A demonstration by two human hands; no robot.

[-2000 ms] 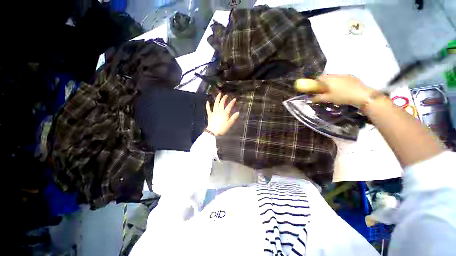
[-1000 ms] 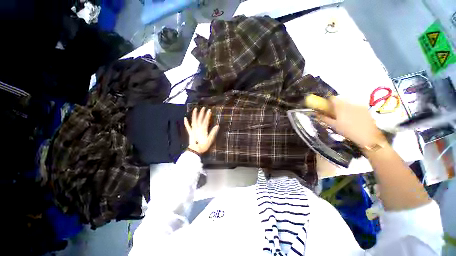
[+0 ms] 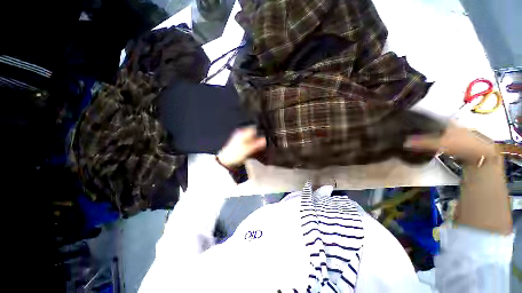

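The brown plaid garment [image 3: 312, 114] lies bunched on the white table, its panel nearest me lifted and blurred at the near edge. My left hand [image 3: 243, 147] is blurred and closed on the panel's left end, beside a smooth dark rectangular pad [image 3: 197, 117]. My right hand [image 3: 452, 143] is blurred and grips the panel's dark right end. The iron's body cannot be made out; a brown handle-like piece [image 3: 511, 150] shows at the right edge beyond my right wrist.
A heap of crumpled plaid cloth [image 3: 123, 137] lies at the left. Scissors with red and yellow-orange loops [image 3: 483, 96] lie on the white table cover [image 3: 438, 54] at the right, beside a grey-framed tray [image 3: 511, 86]. Blue bins show below the table.
My right hand has let go of the iron and moved right onto the garment's end. My left hand has gone from flat on the panel to gripping its left end. The view has shifted.
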